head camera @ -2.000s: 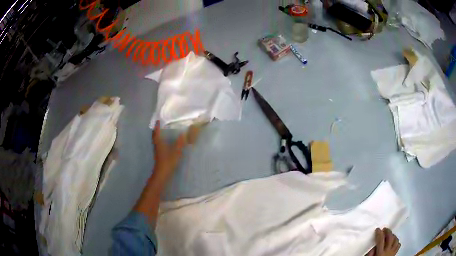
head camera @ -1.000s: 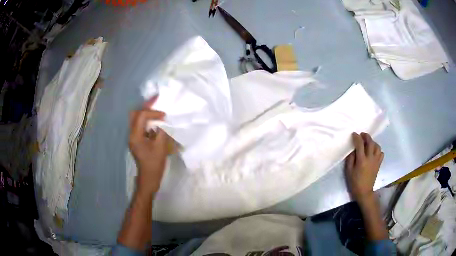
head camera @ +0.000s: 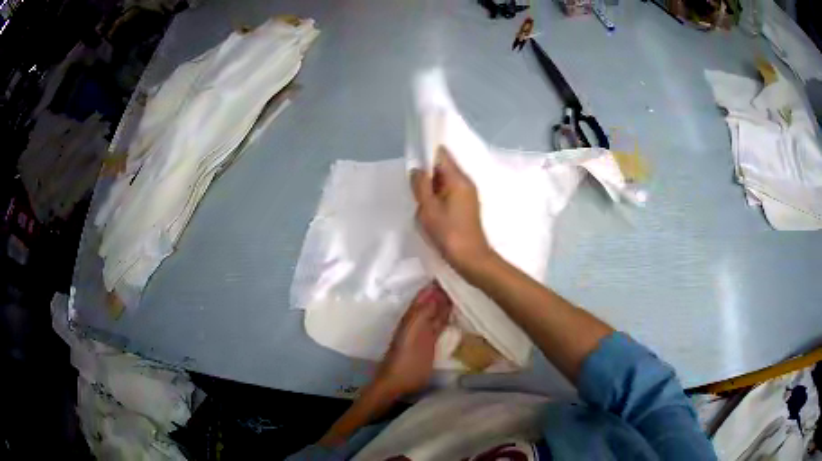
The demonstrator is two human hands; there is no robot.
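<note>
White garment panels (head camera: pixel 369 212) lie in front of me, one over another, with the right part lifted in a blurred upright fold. My right hand (head camera: pixel 451 212) is shut on this fold near its middle. My left hand (head camera: pixel 419 333) is lower, at the near edge, with its fingertips closed at the cloth; its grip is partly hidden. A tan piece (head camera: pixel 475 353) shows at the near edge. Black-handled shears (head camera: pixel 568 99) lie beyond the panels, touching neither hand.
A long stack of white panels (head camera: pixel 194 135) lies at left, and a folded white pile (head camera: pixel 775 158) at right. Small red-brown snips (head camera: pixel 523 33) lie by the shear tips. A tan square (head camera: pixel 631 165) is near the shear handles. White cloth (head camera: pixel 135 396) hangs below the table's left edge.
The smaller panel has come down over the large one. The large panel's right side has been drawn in and folded up. My right hand has moved left and up, my left hand down and right.
</note>
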